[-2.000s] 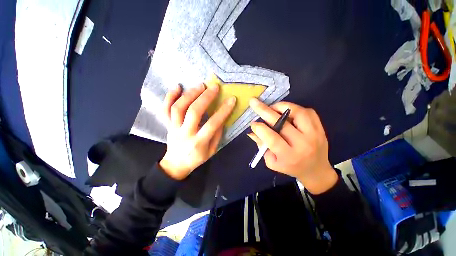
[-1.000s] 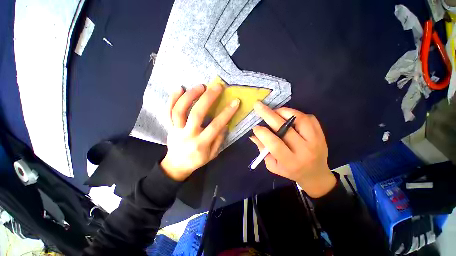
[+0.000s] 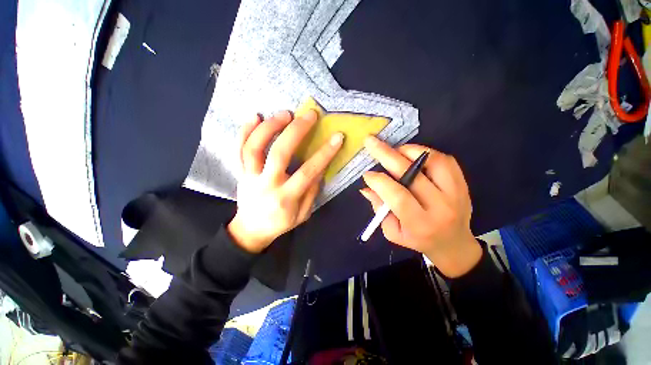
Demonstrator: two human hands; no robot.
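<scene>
A yellow template lies flat on the speckled light grey fabric piece, which has dark drawn lines along its notched edge. My left hand is spread flat, its fingertips pressing on the template and the grey fabric; it grips nothing. My right hand holds a marking pen between its fingers, black end pointing up and right, white end down and left. The right index fingertip touches the template near its lower right edge. The pen is off the fabric.
Dark navy cloth covers the table. A long whitish curved piece lies left, a black fabric piece by my left wrist. Orange-red scissors and grey scraps lie right. Blue bins stand below the table edge.
The view has shifted slightly. Both hands stay in nearly the same place on the template and fabric, and the pen is still in my right hand.
</scene>
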